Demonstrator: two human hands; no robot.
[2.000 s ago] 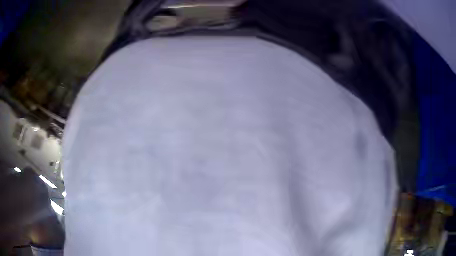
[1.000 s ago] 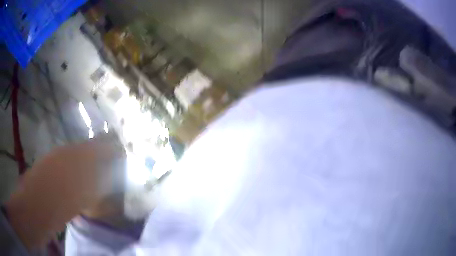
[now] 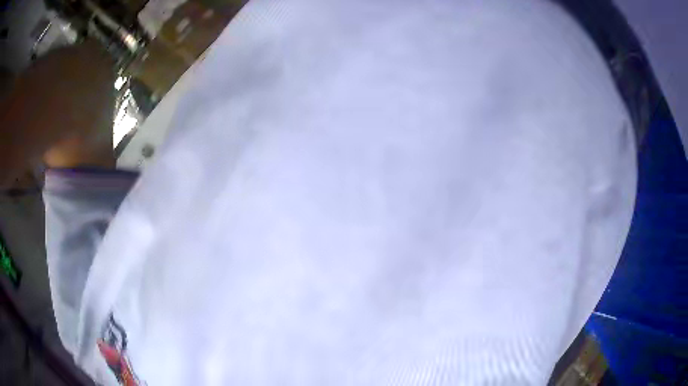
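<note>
The wearer's own white shirt front [image 3: 377,188] fills most of the view, with a small red and dark mark [image 3: 117,360] at lower left. A bare, blurred left arm [image 3: 68,105] comes out of the shirt's trimmed sleeve [image 3: 83,219] at the left. No left hand can be made out on it. My right hand is not in view. No work item can be seen in a hand.
A glossy, glaring patch [image 3: 127,113] lies beyond the arm. Blurred brown shapes [image 3: 185,38] are at the upper left. A large blue surface [image 3: 656,256] is at the right, with a brownish object [image 3: 581,366] below it. A small green item [image 3: 9,264] shows at the left edge.
The view has swung, so the shirt fills more of it and the bright area is smaller, at upper left. The bare arm appears higher. Blue has come back at the right.
</note>
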